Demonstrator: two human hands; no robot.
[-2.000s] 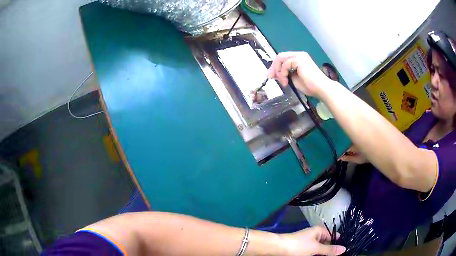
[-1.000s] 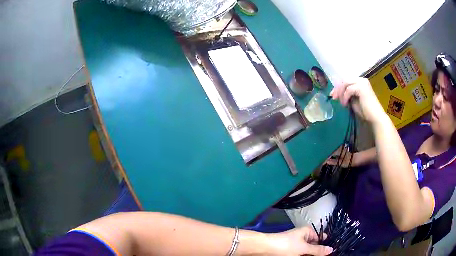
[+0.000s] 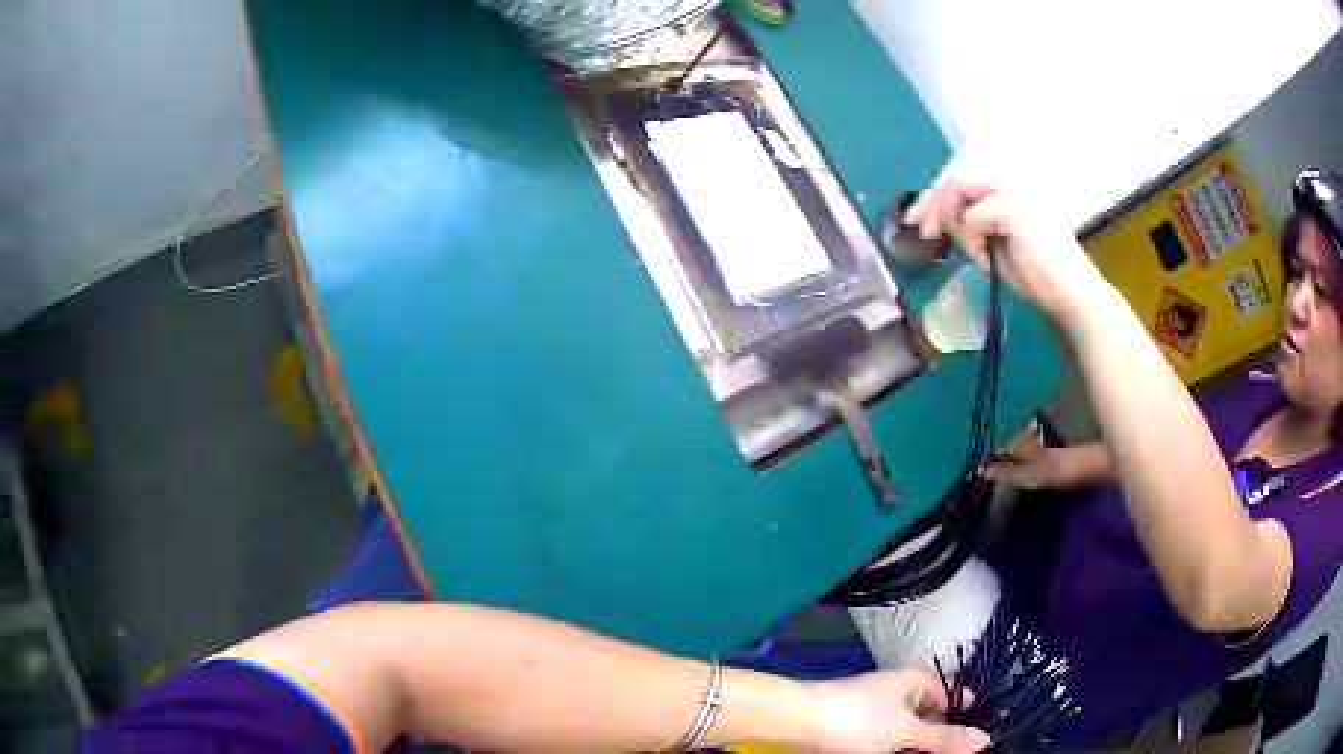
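Observation:
My left hand [image 3: 899,713], bare, enters from the lower left and grips the side of a black cable bundle [image 3: 1016,689] at the bottom edge. The bundle's ends fan out with short silvery tips; its lower part is cut off by the picture's edge. My right hand is not in view. The solder pot [image 3: 707,332], a flat steel unit with a dark inner frame, lies on the table and holds bright white-silver molten solder [image 3: 744,206]. A scraper with a dark blade and metal strip handle [image 3: 866,449] rests on its near end.
A seated coworker in purple [image 3: 1097,589] holds black cables [image 3: 990,368] raised by a reddish-brown tin [image 3: 916,236] and a whitish cup [image 3: 957,312]. A crinkled silver duct [image 3: 604,33] covers the pot's far end. The green table [image 3: 486,368] has a yellow cabinet [image 3: 1193,280] beyond it.
The coworker's raised hand moved from over the molten solder to beside the cup, then up to the tin, with cables in it. My left hand keeps its grip. The view shifted slightly.

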